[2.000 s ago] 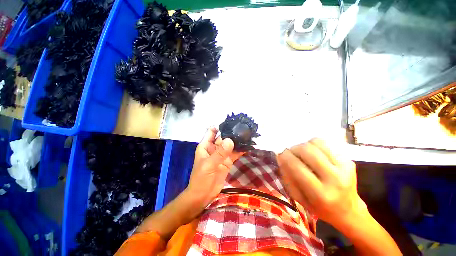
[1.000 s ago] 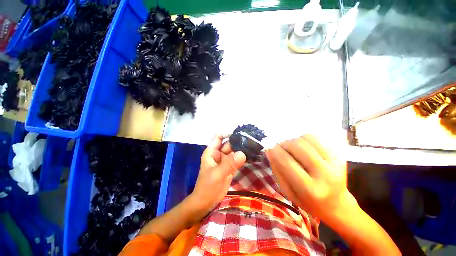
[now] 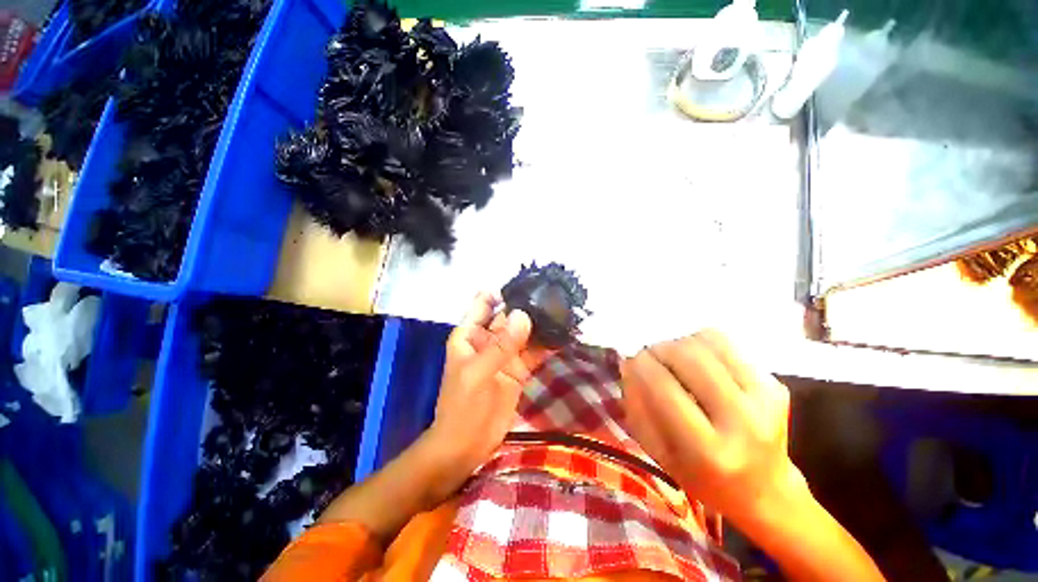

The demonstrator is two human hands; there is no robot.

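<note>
A black flower head [image 3: 551,305] is held just over the front edge of the white table, above the checked apron. My left hand [image 3: 487,362] pinches its left side between thumb and fingers. My right hand [image 3: 708,415] is to the right of the flower, apart from it, with its fingers curled together. Its fingertips are turned down, and whether it holds something small cannot be seen. A pile of black flower heads [image 3: 404,131] lies on the table's left end.
A blue crate [image 3: 245,188] of black pieces stands left of the pile. Another blue crate [image 3: 381,398] is below table level. A pale tape roll [image 3: 717,97] and white bottles [image 3: 810,66] are at the far edge. Gold pieces [image 3: 1013,267] lie at right beyond a glassy divider [image 3: 922,193].
Since one second ago, the flower has moved slightly up and left and turned, and the white strip across it no longer shows. My right hand has moved down, away from it.
</note>
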